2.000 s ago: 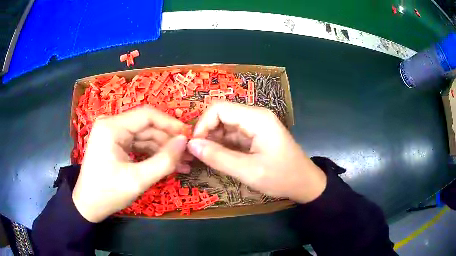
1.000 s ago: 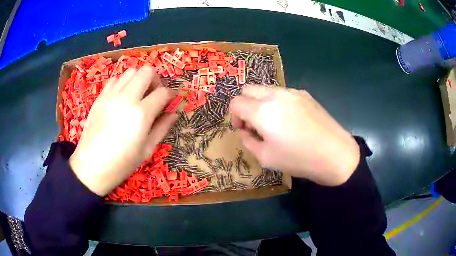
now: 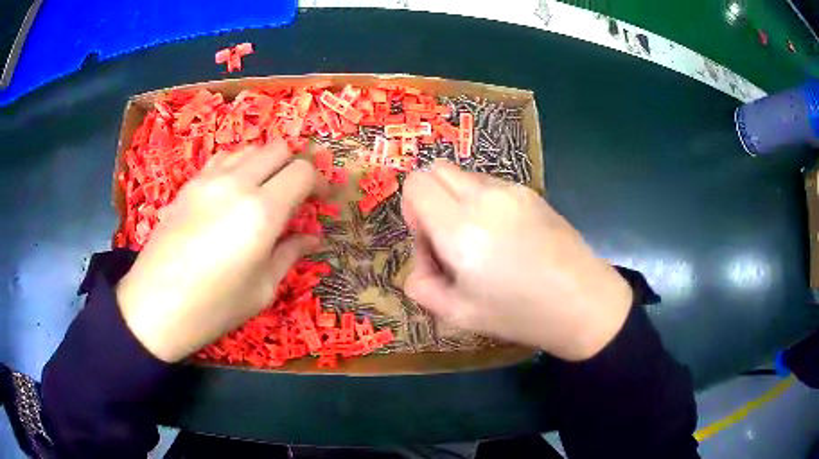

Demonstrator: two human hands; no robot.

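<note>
A shallow cardboard tray [image 3: 449, 361] lies in front of me. Red plastic clips [image 3: 171, 170] are heaped in its left and upper part. Thin metal screws or pins [image 3: 498, 134] lie loose in its right and middle part. My left hand [image 3: 224, 238] is over the clips, fingers bent down among them; its fingertips are partly hidden and I cannot tell whether it holds a clip. My right hand [image 3: 503, 251] is over the screws, fingers curled down; its fingertips are hidden and whatever they may hold cannot be seen.
A stray red clip [image 3: 234, 56] lies on the dark surface above the tray, near a blue sheet [image 3: 162, 27]. A white strip [image 3: 575, 22] borders a green belt [image 3: 691, 36] with tiny red pieces. A blue-grey cylinder [image 3: 777, 123] is at the right edge.
Two seconds ago both hands met above the tray at a small red piece. They then parted, left to the clips and right to the screws, and are still there. The view has shifted slightly.
</note>
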